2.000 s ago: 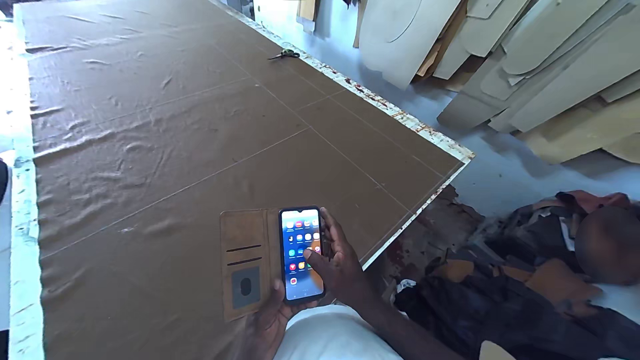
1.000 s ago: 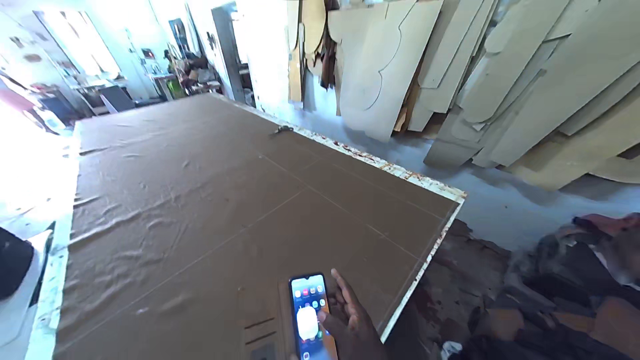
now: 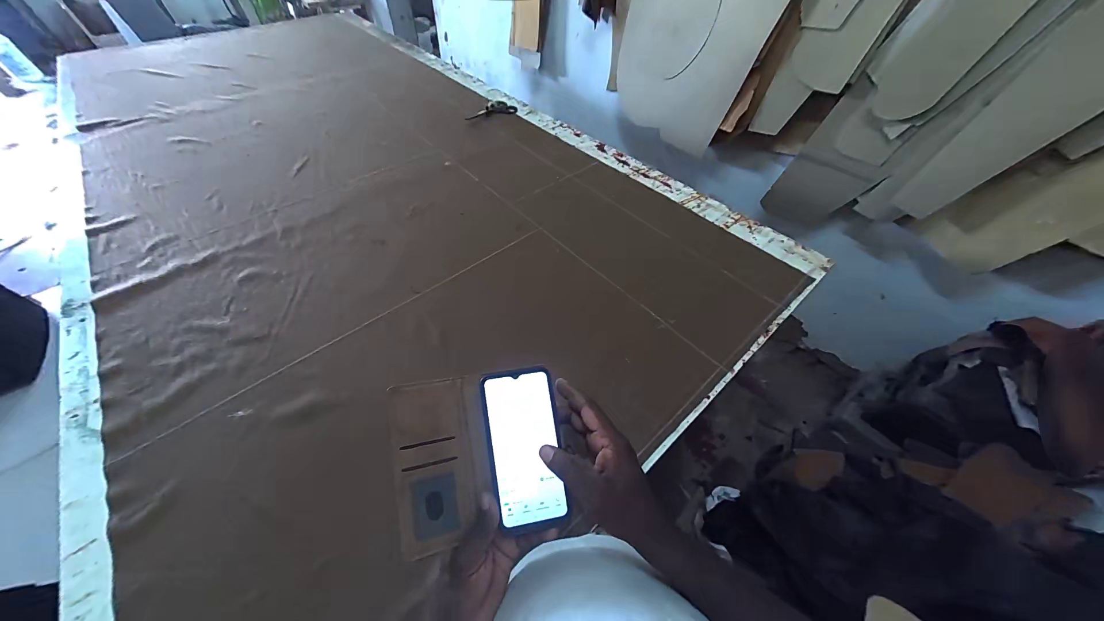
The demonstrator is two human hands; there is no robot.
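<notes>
A smartphone [image 3: 524, 448] in an open brown wallet case [image 3: 429, 517] is held upright over the table's near part, its screen mostly white. My left hand [image 3: 487, 552] grips the lower end of the phone and case from below. At the phone's right side is my right hand [image 3: 595, 457], its thumb over the screen and its other fingers extended beside the edge. Brown sheet material [image 3: 345, 259], wrinkled at the left and marked with pale straight lines, covers the table. A pair of scissors [image 3: 493, 109] lies near the table's far right edge.
The table has a pale, stained border [image 3: 690, 200]. Large flat template sheets [image 3: 966, 95] lean in a stack beyond it at the right. Dark and brown scraps [image 3: 880, 492] are heaped on the floor at the lower right. A dark rounded object [image 3: 19, 339] stands at the left edge.
The phone's screen has gone from rows of app icons to a mostly white page. My right thumb has stayed over the screen. The view tilted up, then back down.
</notes>
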